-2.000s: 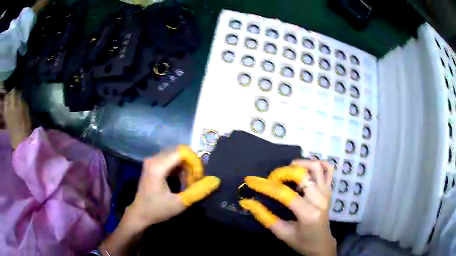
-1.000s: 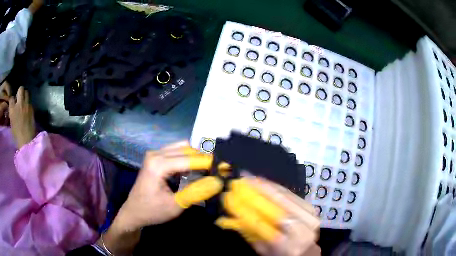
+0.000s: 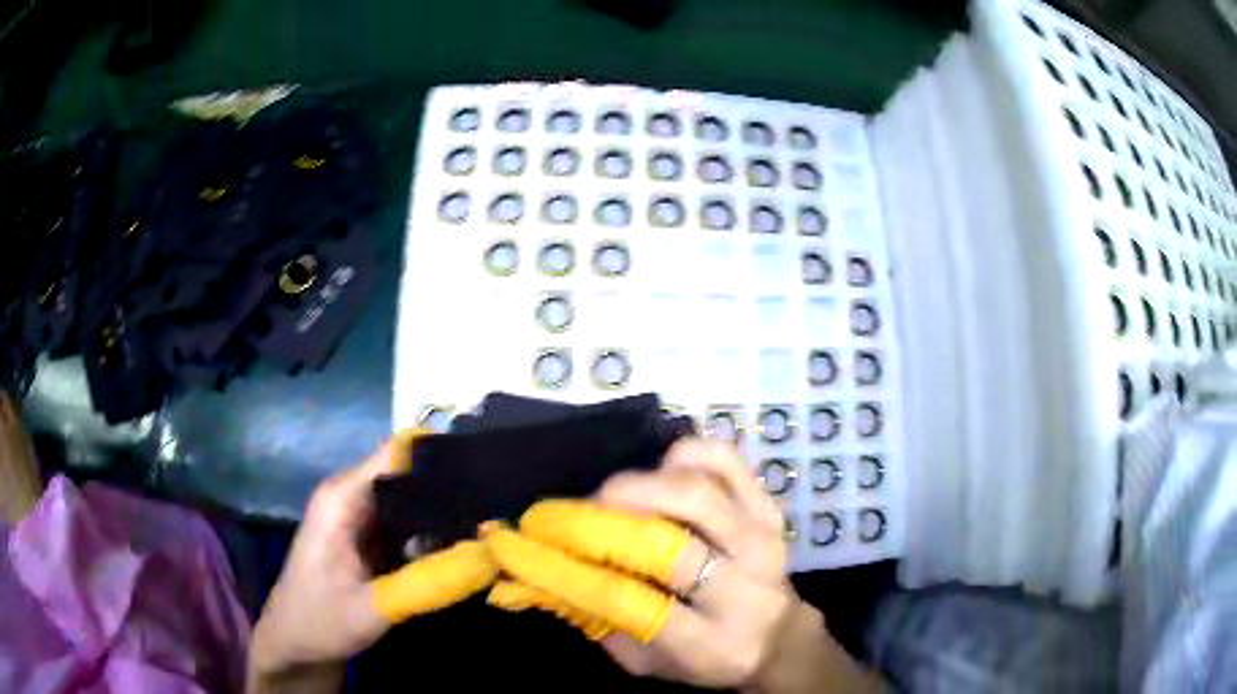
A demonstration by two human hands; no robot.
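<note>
Flat black panels (image 3: 543,461), more than one in a loose stack, are held tilted above the near edge of the white foam parts tray (image 3: 705,315). My left hand (image 3: 346,556), with yellow finger cots, grips the stack's left end. My right hand (image 3: 665,556), also with yellow cots and a ring on one finger, lies over the near side of the stack and holds it. The fingertips hide part of the panels, and no gold ring shows in them. The tray has rows of round ring parts (image 3: 613,210), with some pockets empty in the middle.
A heap of fitted panels (image 3: 258,292) with gold circles lies at left, beside clear plastic film (image 3: 204,454). Stacked foam trays (image 3: 956,298) stand at right. A person's pink sleeve (image 3: 115,590) is at lower left, a pale striped sleeve (image 3: 1180,529) at lower right.
The view has shifted right. The panels, earlier flatter with a gold ring showing under my right fingers, are now tilted together, and my hands are at both sides of the stack.
</note>
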